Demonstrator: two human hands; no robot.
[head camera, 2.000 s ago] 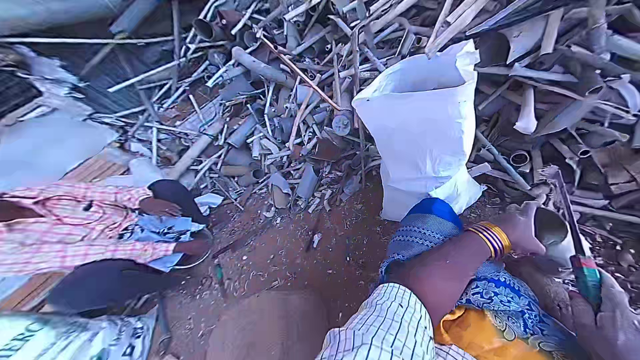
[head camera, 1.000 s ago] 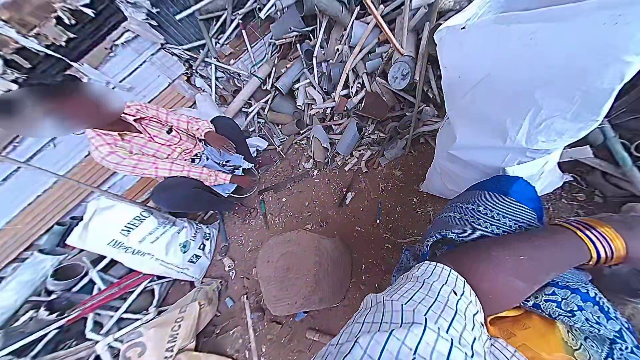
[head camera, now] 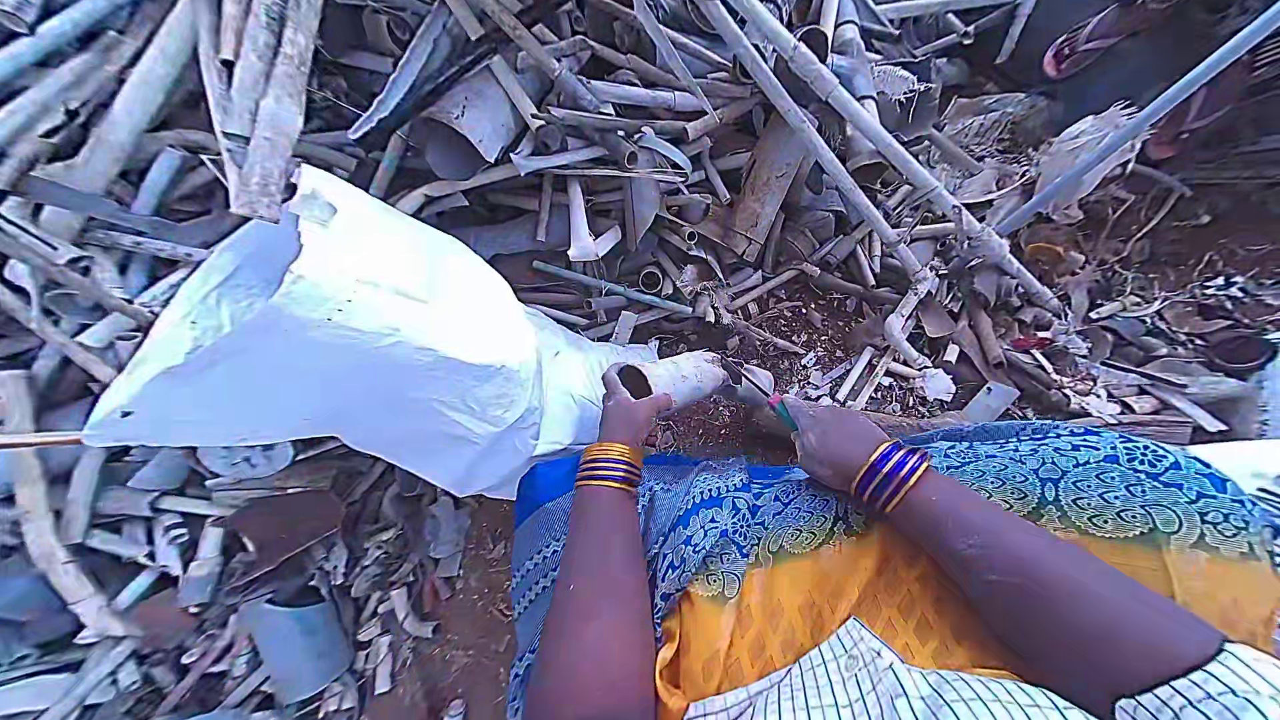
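My left hand (head camera: pixel 632 412) grips a short, pale pipe piece (head camera: pixel 685 378) near its open end, beside the white sack. My right hand (head camera: pixel 832 440) is closed around the green handle of a tool (head camera: pixel 780 410), whose thin dark metal end lies at the far end of the pipe piece. The tool's exact kind cannot be told. A large white woven sack (head camera: pixel 400 330) lies just left of my left hand. Part of the tool's handle is hidden inside my right hand.
Scrap pipes (head camera: pixel 640 180) are heaped beyond my hands and on the left. A wide grey pipe piece (head camera: pixel 297 645) lies lower left. Long pale pipes (head camera: pixel 860 120) slant across the heap. A sandal (head camera: pixel 1085 45) shows at the upper right. Patterned cloth covers my lap.
The view has swung to the right; the other person and the brown stone from one second ago are out of view. Both my hands now show with the pipe piece and tool.
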